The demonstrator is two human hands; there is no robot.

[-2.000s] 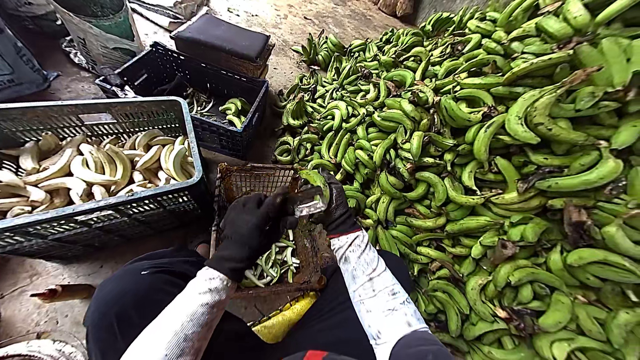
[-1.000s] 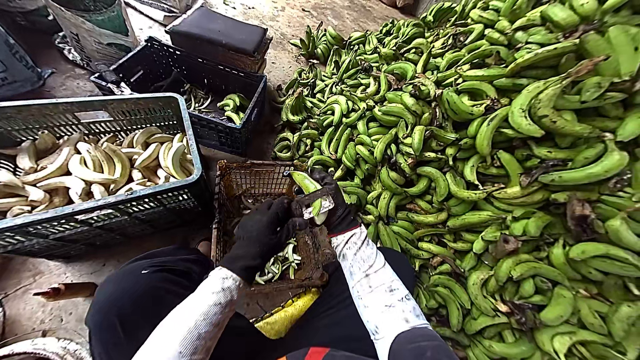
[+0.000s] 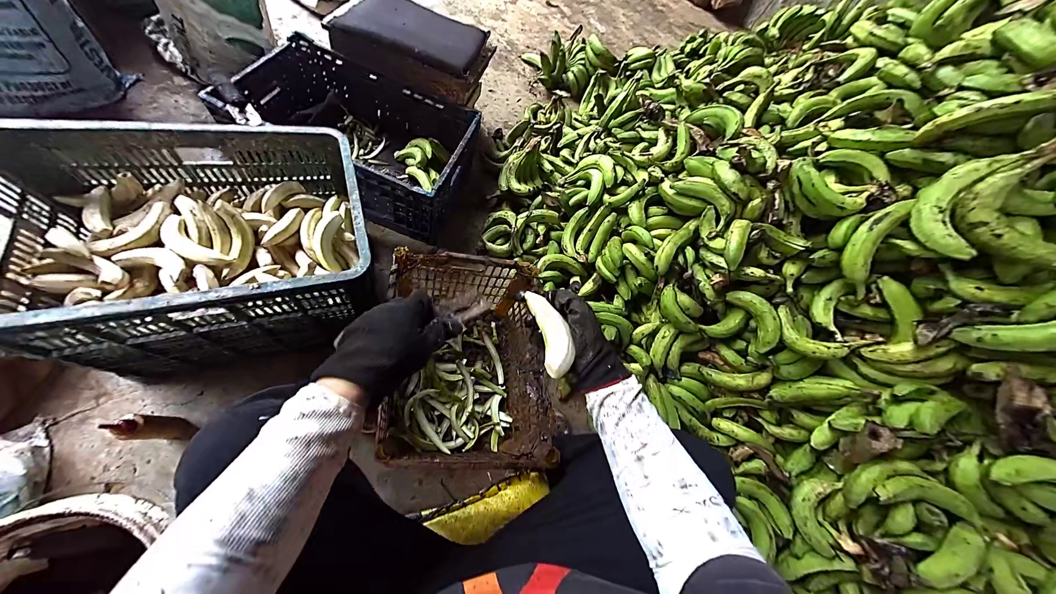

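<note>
My right hand (image 3: pixel 582 338), in a black glove, holds a peeled pale plantain (image 3: pixel 551 334) over the right side of a small rusty-brown crate (image 3: pixel 528 412). My left hand (image 3: pixel 392 342), gloved in black too, is closed around a small tool (image 3: pixel 469 312), blurred and partly hidden, over the crate's left side. Green peel strips (image 3: pixel 458 396) lie in the crate below my hands. To the left, a large dark green plastic crate (image 3: pixel 272 307) holds many peeled plantains (image 3: pixel 198 235).
A heap of green plantains (image 3: pixel 742 272) spreads along the right. Behind the small crate stands a dark blue crate (image 3: pixel 412 202) with a few green fruits and scraps, beside a black padded box (image 3: pixel 408 41). A yellow object (image 3: pixel 487 507) lies between my legs; a round tub (image 3: pixel 82 528) is at lower left.
The plantain in my right hand showed green skin before and is now pale and bare. My left hand has moved away from it to the left.
</note>
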